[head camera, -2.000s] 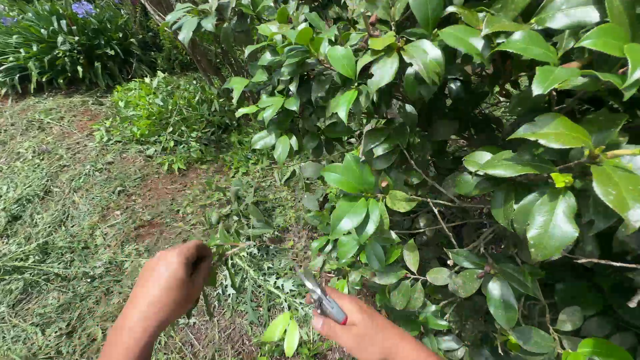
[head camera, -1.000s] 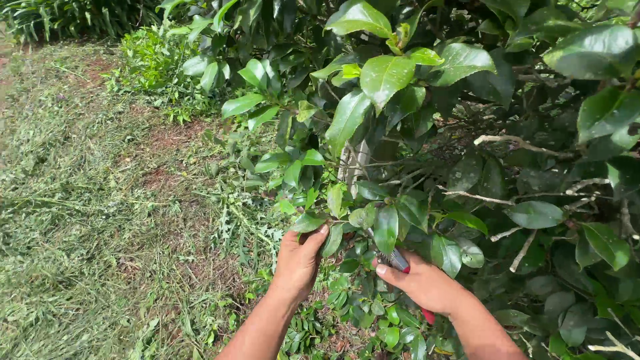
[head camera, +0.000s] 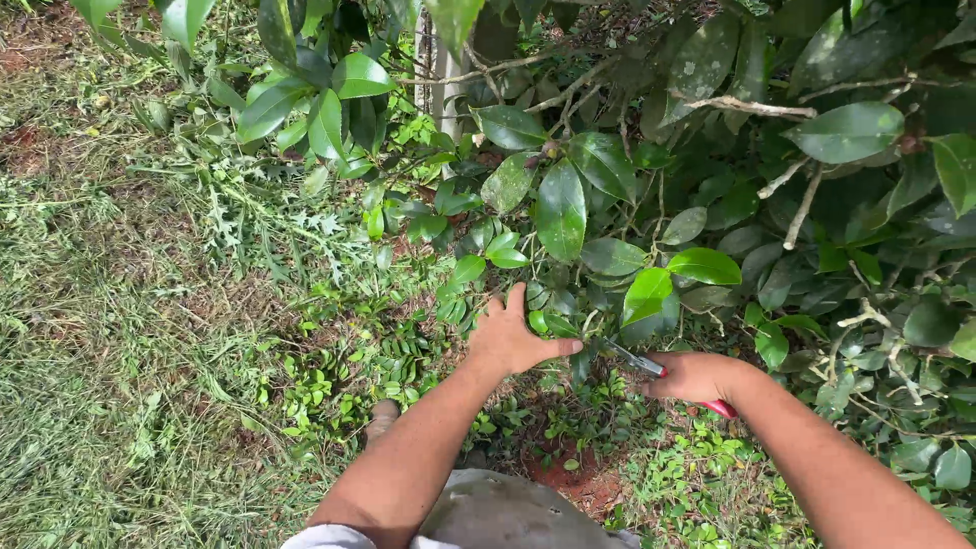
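My right hand (head camera: 690, 377) is closed around red-handled pruning shears (head camera: 639, 361), whose metal blades point left toward a thin stem (head camera: 589, 324) low on a leafy shrub (head camera: 560, 210). Just left of the blades, my left hand (head camera: 515, 339) is spread, thumb stretched toward that stem and fingers reaching up among small leaves. No object shows in its grasp, though foliage hides some of the fingertips. Bright green leaves (head camera: 648, 296) hang right above the shears.
Bare cut branch stubs (head camera: 802, 206) stick out of the shrub at the right. A pale post (head camera: 448, 84) stands behind the leaves. Cut grass and weeds (head camera: 114, 343) cover the ground at left. A shoe (head camera: 383, 418) shows beside my left forearm.
The view has tilted down to the shrub's lower part. My left hand, near the leaves with its fingers together a second ago, is now spread. The shears stay in my right hand.
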